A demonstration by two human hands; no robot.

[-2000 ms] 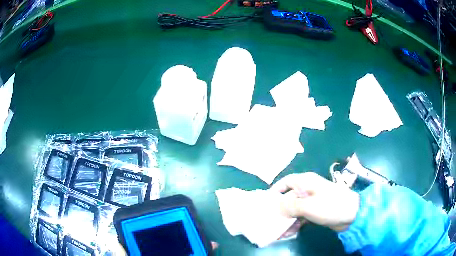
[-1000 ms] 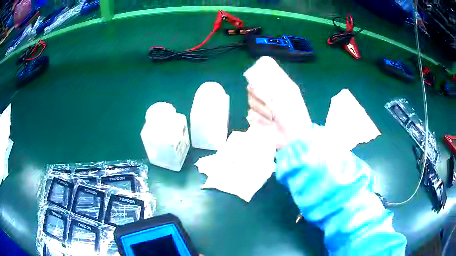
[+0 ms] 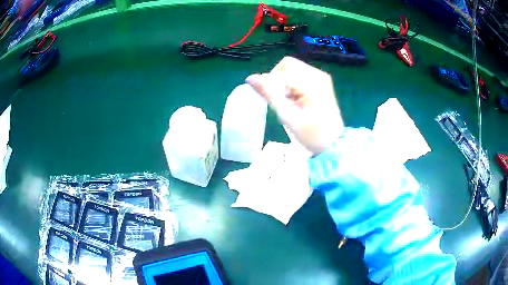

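Note:
My right hand [image 3: 303, 106], in a light blue sleeve, is over the middle of the bench. A fingertip is at the rounded top of the taller white bottle [image 3: 243, 125]; contact is unclear. The hand is overexposed, so whether it holds a wipe cannot be told. A second white bottle [image 3: 191, 147] stands to its left. A white wipe [image 3: 273, 183] lies in front, partly under the hand and sleeve. A black tester with a blue face [image 3: 179, 261] is cut off by the bottom edge. My left hand is not in view.
Film-packed lenses [image 3: 92, 222] lie lower left. Another wipe [image 3: 400, 131] lies right, beside a lens strip [image 3: 462, 139] and thin air hose [image 3: 479, 111]. A brass tip [image 3: 342, 242] shows by the sleeve. A tester [image 3: 333, 49], black leads [image 3: 223, 51] and red clamps [image 3: 405, 53] lie far back.
My right hand went from the near wipe to the bench middle, carrying a white wipe one second ago. Its fingers now reach left to the taller bottle. The near wipe is gone from its place.

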